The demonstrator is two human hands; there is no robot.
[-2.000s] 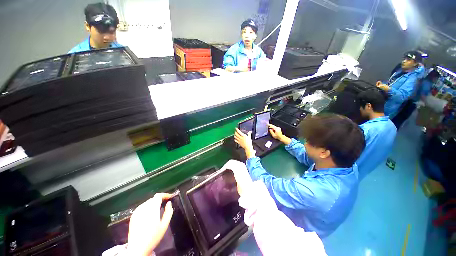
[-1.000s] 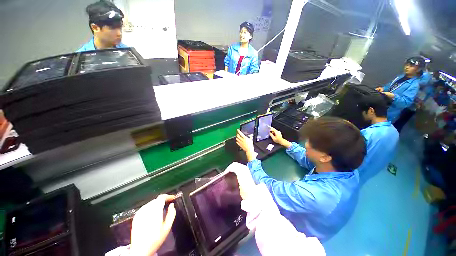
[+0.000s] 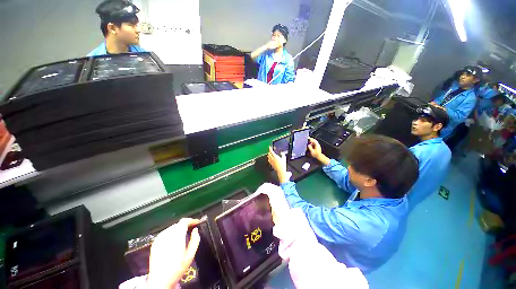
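Observation:
Two tablets lie side by side in a black tray (image 3: 229,275) at the lower middle. The right tablet (image 3: 244,228) has a dark screen with a yellow logo, white handwritten-looking marks and a small white label. The left tablet (image 3: 201,257) also shows a yellow logo and is partly covered by my left hand. My left hand (image 3: 172,248) rests at its upper edge, fingertips on the edge between the tablets. My right hand (image 3: 270,206) holds the upper right edge of the right tablet; its fingers are mostly hidden by glare and the sleeve.
Another black tray with dark tablets (image 3: 42,248) is at the lower left. Tall stacked black trays (image 3: 93,113) stand on the white shelf (image 3: 243,107). A person in a blue smock (image 3: 351,217) sits close on the right, holding tablets. Red-orange trays (image 3: 228,68) are behind the shelf.
Yellow logos have appeared on both tablet screens, which were dark before. My hands have stayed nearly still. A person behind the shelf has raised a hand to the face.

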